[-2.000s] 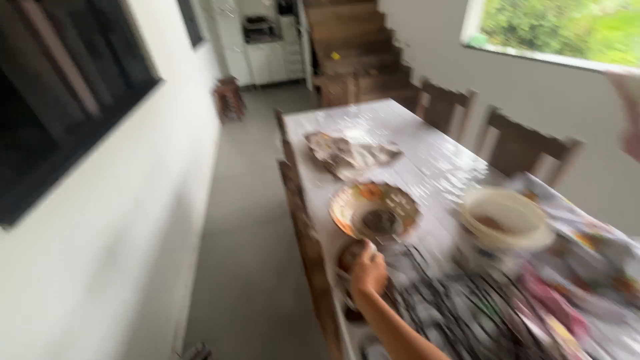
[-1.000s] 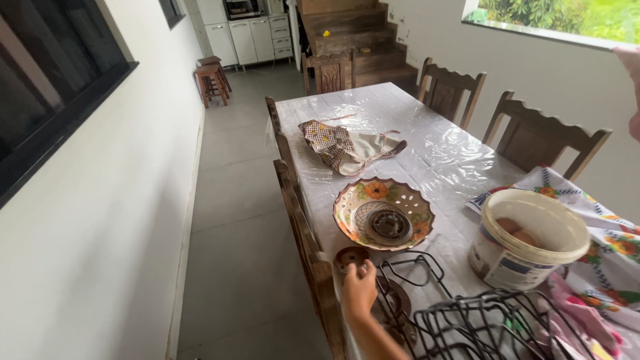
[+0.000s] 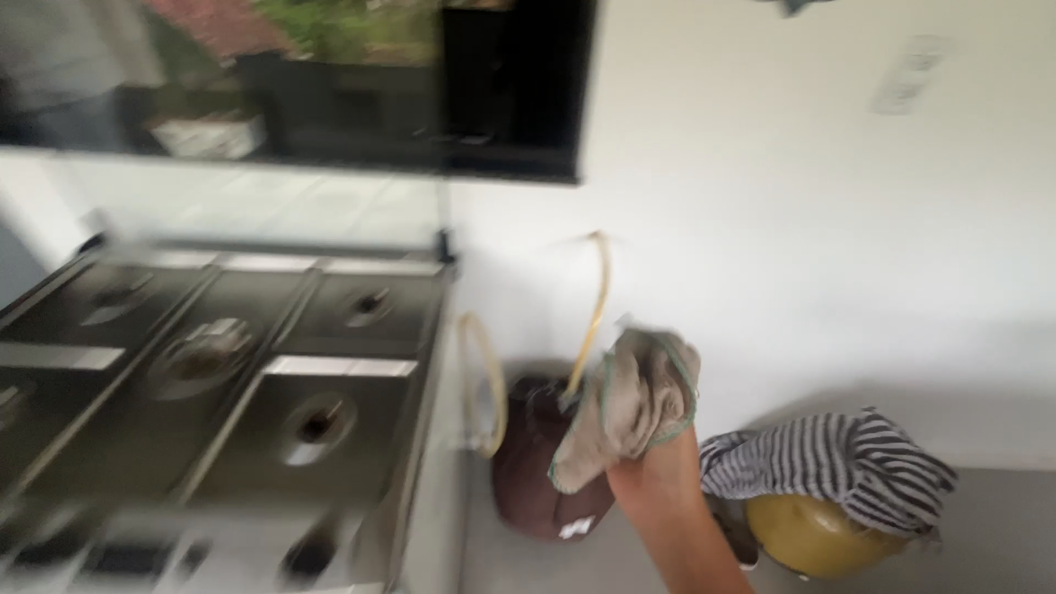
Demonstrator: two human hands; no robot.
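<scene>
My right hand [image 3: 652, 437] is raised at the lower middle, gripping a crumpled beige cloth with green edging [image 3: 631, 404] that hides most of its fingers. Behind the cloth stands a dark red gas cylinder [image 3: 540, 470] with a yellow hose [image 3: 601, 305]. To the left is a gas stove [image 3: 223, 412] with its burners uncovered by grates and its glass lid [image 3: 272, 202] raised. My left hand is out of view.
A black-framed window [image 3: 511, 91] is above the stove. On the floor at the right, a striped cloth [image 3: 833, 462] covers part of a yellow rounded container [image 3: 817, 536]. A wall outlet [image 3: 912, 74] is at the upper right.
The view has swung from the dining table to the stove. A hand that was at a small round part by the floral bowl is no longer there; a beige cloth is now held.
</scene>
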